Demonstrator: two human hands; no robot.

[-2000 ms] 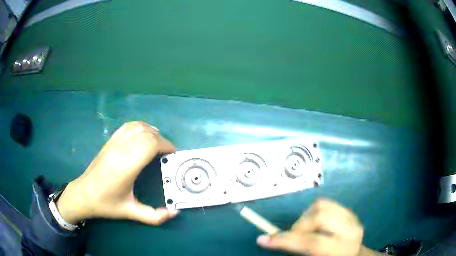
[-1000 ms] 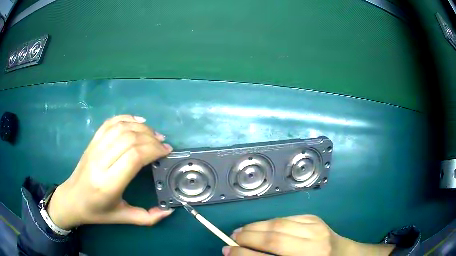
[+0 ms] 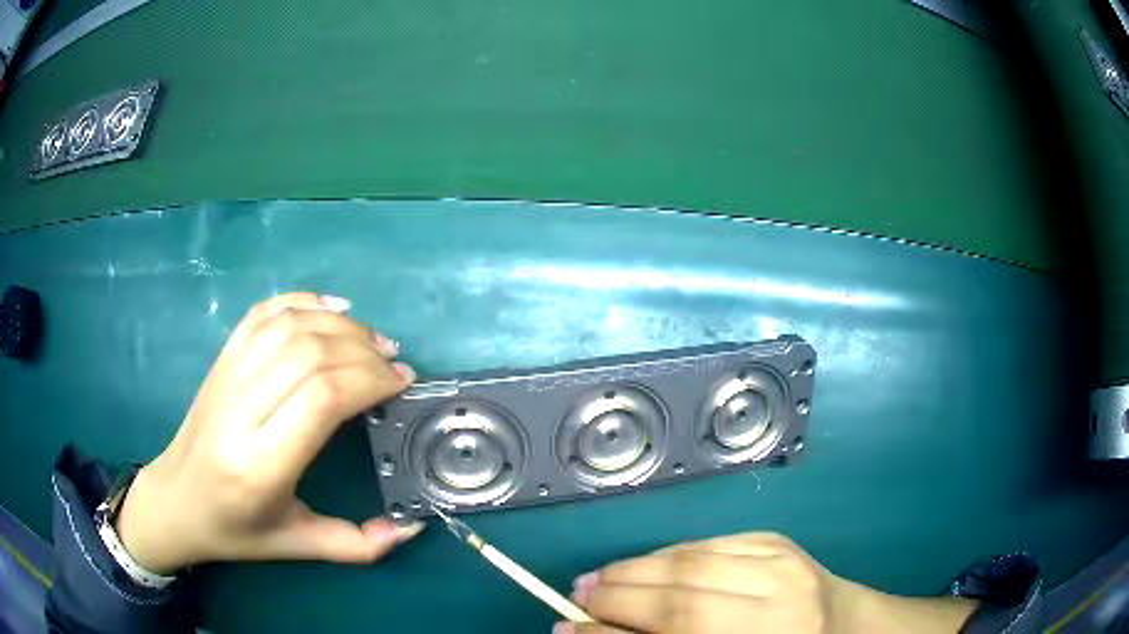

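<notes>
A dark grey three-ring plate point(image 3: 610, 436) lies slightly tilted on the blue-green mat, its three round recesses facing up. My left hand point(image 3: 279, 434) grips its left end, fingers at the upper edge and thumb at the lower left corner. My right hand point(image 3: 712, 588) holds a fine brush point(image 3: 526, 578) like a pen. The brush's dark, thin tip is at the plate's lower edge near the left corner, below the left recess. The brush's rear end is hidden by the fingers.
A second three-ring plate point(image 3: 94, 129) lies on the green belt point(image 3: 557, 112) at the upper left. A black object point(image 3: 19, 322) is at the left edge. A silver bracket point(image 3: 1111, 421) is at the right edge. Part of another plate-like piece point(image 3: 1104, 77) shows at the upper right.
The brush moved from below the plate's middle to its lower left edge. The held plate went from glaring white to dark grey. The plate on the belt has lately shifted slightly right.
</notes>
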